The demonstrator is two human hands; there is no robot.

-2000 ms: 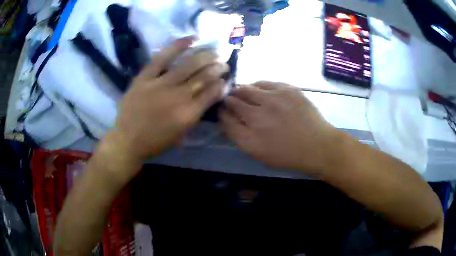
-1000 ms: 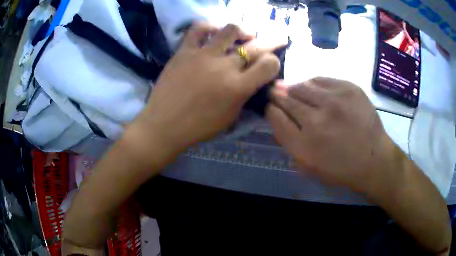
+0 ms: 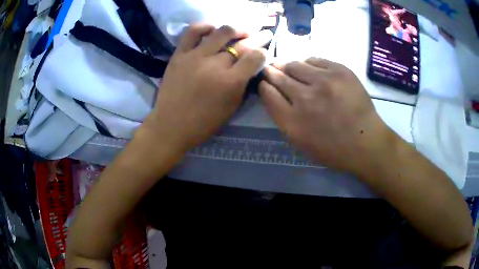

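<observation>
My left hand, with a yellow ring, lies over the work near the needle area, fingertips pressing down. My right hand is beside it, its thumb and forefinger pinching the edge of a small black piece. The black piece shows only between the two hands; the rest is hidden under them. White garment panels with black bands lie at the left and run up to my left hand. The needle area is overexposed, so the needle and foot cannot be made out.
A blue-grey cylinder attachment hangs above my right hand. A smartphone with a lit screen lies to the right, with a white cloth piece below it. A ruler runs along the table's front edge. A red plastic basket is below left.
Since one second ago the whole view has shifted, with phone, cylinder and hands now further left and higher. Both hands remain together at the black piece.
</observation>
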